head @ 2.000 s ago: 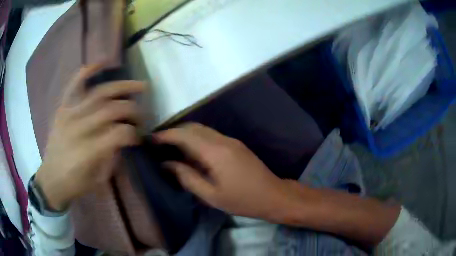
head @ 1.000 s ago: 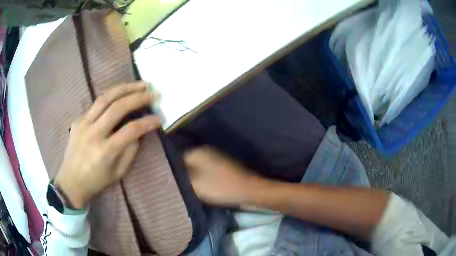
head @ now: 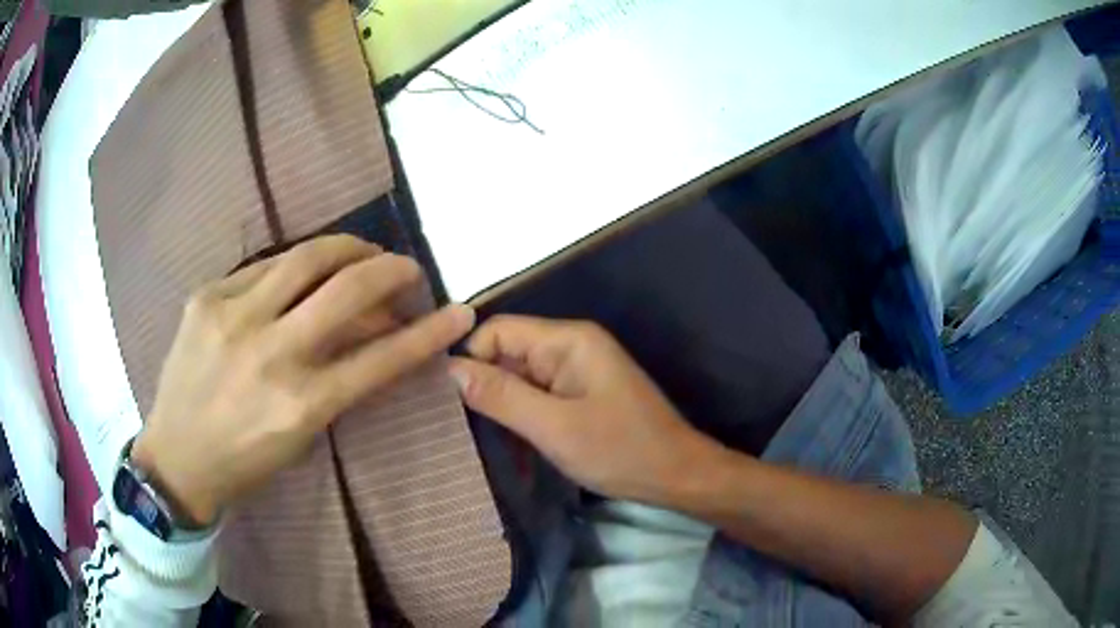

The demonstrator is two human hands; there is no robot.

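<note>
A pinkish-brown striped bag panel (head: pixel 412 491) lies on the table and hangs over its front edge, with a dark seam line along it. Black edge binding (head: pixel 414 233) runs along its right side. Near my left hand a fold of the panel shows dark fabric beneath. My left hand (head: pixel 289 350) lies on the panel, its fingers bent and its index finger reaching to the right edge. My right hand (head: pixel 577 399) pinches the panel's edge between thumb and fingers, close to the left fingertips.
A white table (head: pixel 614 135) has a dark loose thread (head: pixel 491 101) on it. The yellowish machine bed (head: pixel 424 31) is at the top. A blue basket (head: pixel 1001 368) with white sheet-like pieces (head: pixel 995 184) stands at right. Dark fabric (head: pixel 688 307) lies over the wearer's lap.
My right hand has moved up from below to the panel's edge, beside my left fingertips. The panel has opened in a fold near my left hand, showing dark fabric.
</note>
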